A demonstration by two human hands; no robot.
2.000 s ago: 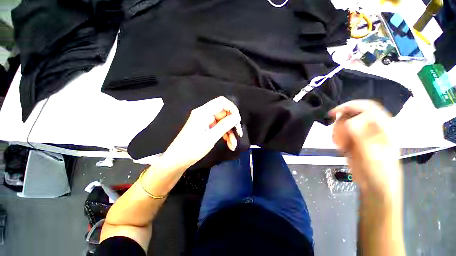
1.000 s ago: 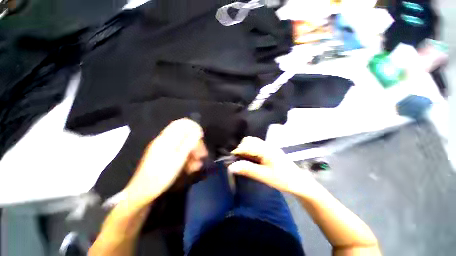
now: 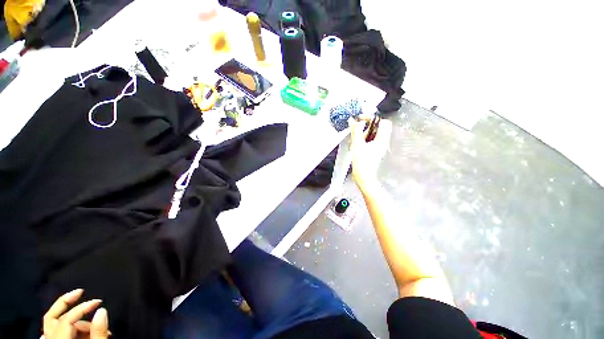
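The black garment piece (image 3: 126, 198) lies over the table's left part and hangs to my lap. A white cord (image 3: 114, 109) lies looped on it, and a second white cord (image 3: 180, 189) lies near its right side. My left hand (image 3: 76, 319) is at the lower left, cut off by the bottom edge, fingers apart over the cloth. My right hand (image 3: 368, 147) is at the table's right corner, fingertips at the speckled blue pincushion (image 3: 343, 115). A small dark tool, seemingly thread snips (image 3: 375, 128), shows in its palm. No needle can be made out.
A green box (image 3: 304, 96), smartphone (image 3: 244, 79), orange-handled scissors (image 3: 202, 96) and small tools lie on the white table (image 3: 265, 175). Dark thread cones (image 3: 293, 54), a pale cone (image 3: 331, 50) and a yellow-brown stick (image 3: 255, 36) stand behind. Dark cloth (image 3: 374, 63) hangs over the far edge.
The view has turned right towards the table's corner. My right hand has moved from beside my left hand over my lap to the pincushion. My left hand's fingers have opened.
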